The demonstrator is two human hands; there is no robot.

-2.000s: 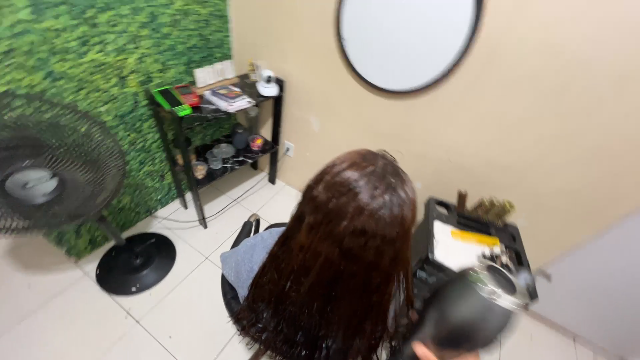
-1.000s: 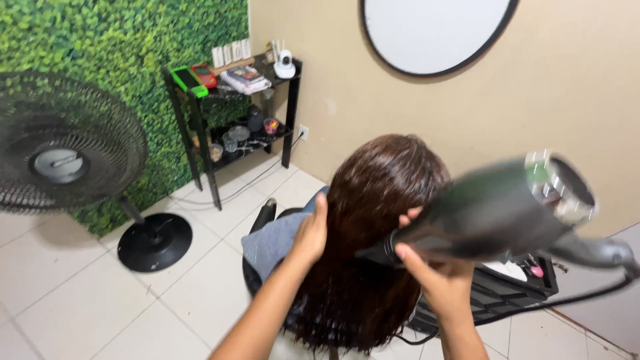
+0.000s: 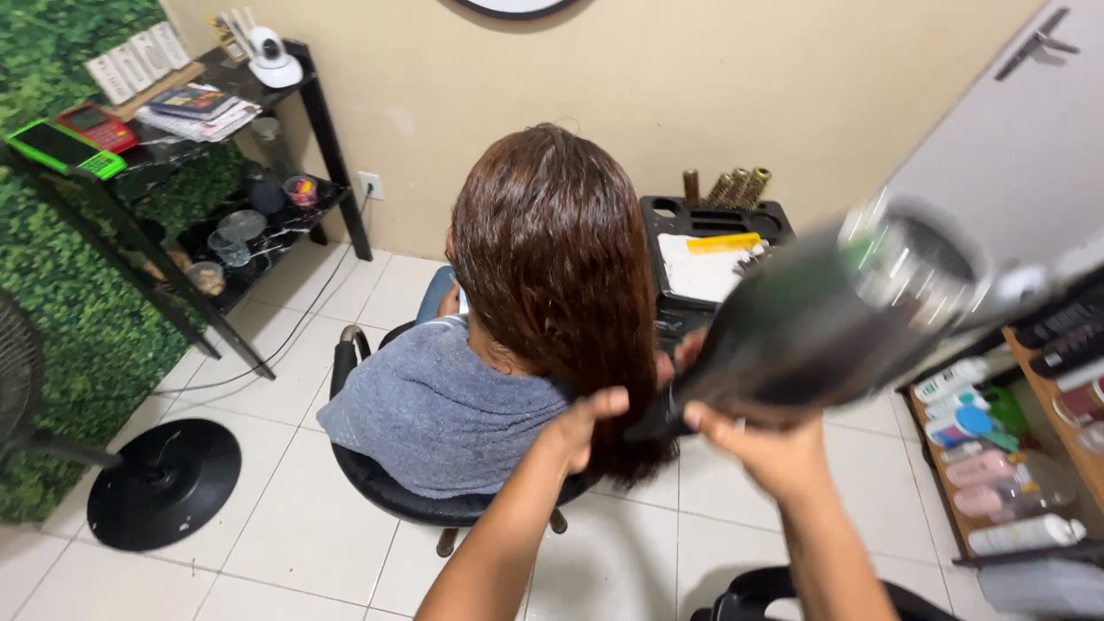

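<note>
A person with long, damp-looking dark reddish-brown hair (image 3: 552, 233) sits with their back to me in a black salon chair (image 3: 405, 496), a grey-blue towel (image 3: 440, 405) over the shoulders. My right hand (image 3: 768, 440) holds a dark hair dryer (image 3: 802, 319), blurred, by the front of its body; its nozzle points at the lower hair on the right. Beside the nozzle, my left hand (image 3: 586, 427) touches the hair at the towel's right edge, fingers partly spread; whether it grips a lock cannot be told.
A black trolley (image 3: 733, 216) with a yellow comb (image 3: 724, 243) and round brushes (image 3: 737, 187) stands against the wall. A black shelf unit (image 3: 328, 155) and a fan base (image 3: 164, 483) are at left. Product shelves (image 3: 957, 509) stand at right, a black seat (image 3: 776, 586) below.
The hair, which hung down the back, is now gathered to the right, uncovering the towel and neck. My left hand has moved from the hair's left side to near the nozzle. The view has shifted.
</note>
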